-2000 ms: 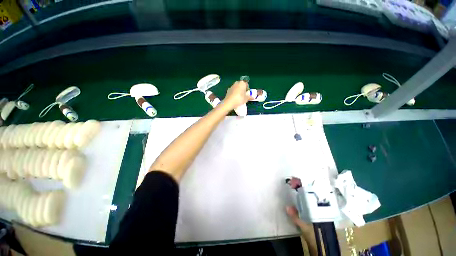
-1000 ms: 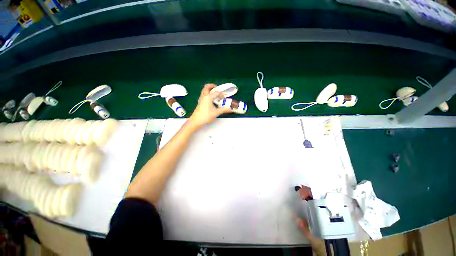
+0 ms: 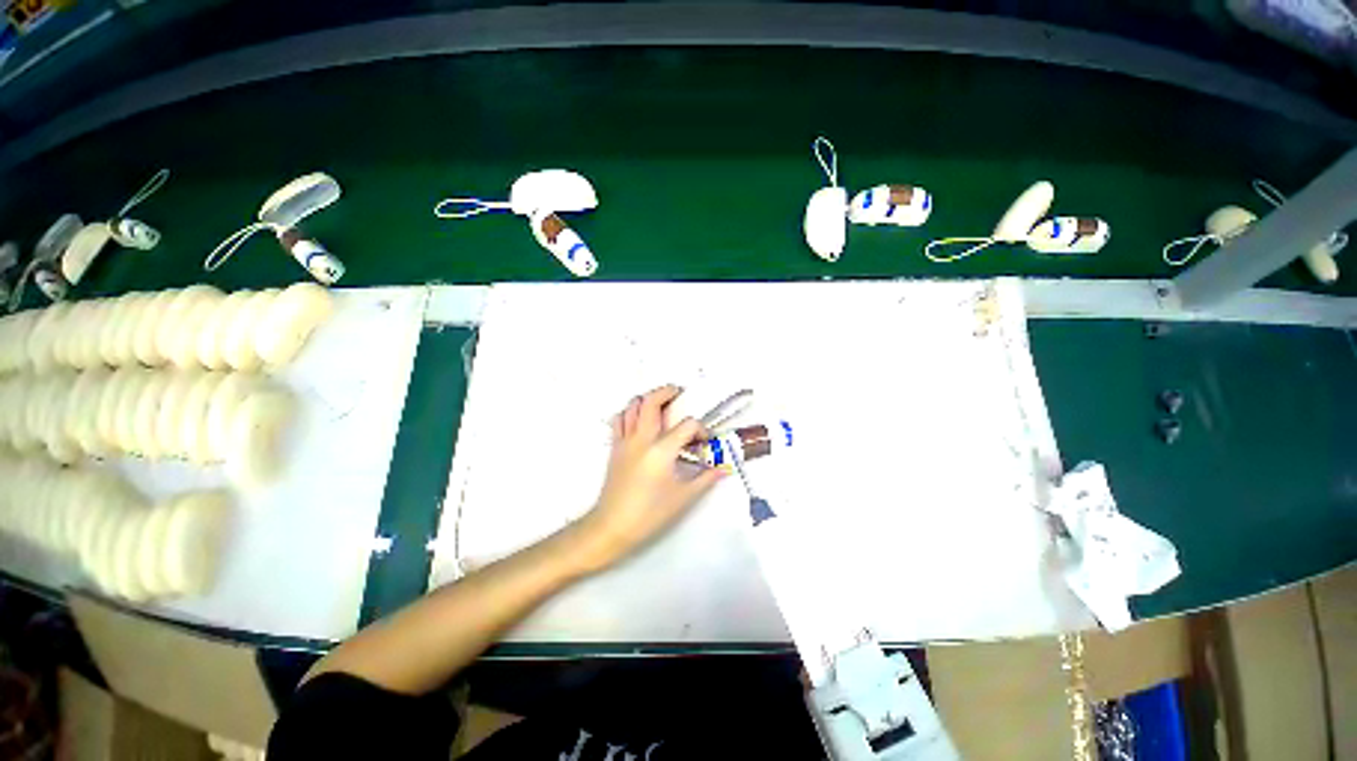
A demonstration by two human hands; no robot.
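Observation:
My left hand (image 3: 647, 468) is over the white work sheet (image 3: 595, 342), its fingers gripping a corded item. The item's striped body piece (image 3: 756, 442), white with brown and blue bands, points right from my fingertips. Its pale oval part (image 3: 728, 410) shows just above, partly hidden by the fingers. The glue dispensing gun (image 3: 878, 706) comes in from the bottom edge. Its white barrel blends into the sheet. The dark nozzle base (image 3: 762, 510) is just below the striped piece, and the thin tip reaches the piece near my fingertips. My right hand is not visible.
Several corded item sets (image 3: 552, 195) lie along the green belt (image 3: 685, 134) behind a metal rail (image 3: 1265, 305). Stacked cream ovals (image 3: 186, 544) stand in rows at left. A crumpled tissue (image 3: 1109, 547) and dark bits (image 3: 1170, 402) lie at right. Cardboard boxes (image 3: 1272, 654) are below the bench edge.
My left hand has brought one corded item from the belt down to the work sheet. The dispensing gun has moved left and its nozzle is now at the item. My right hand has gone out of view.

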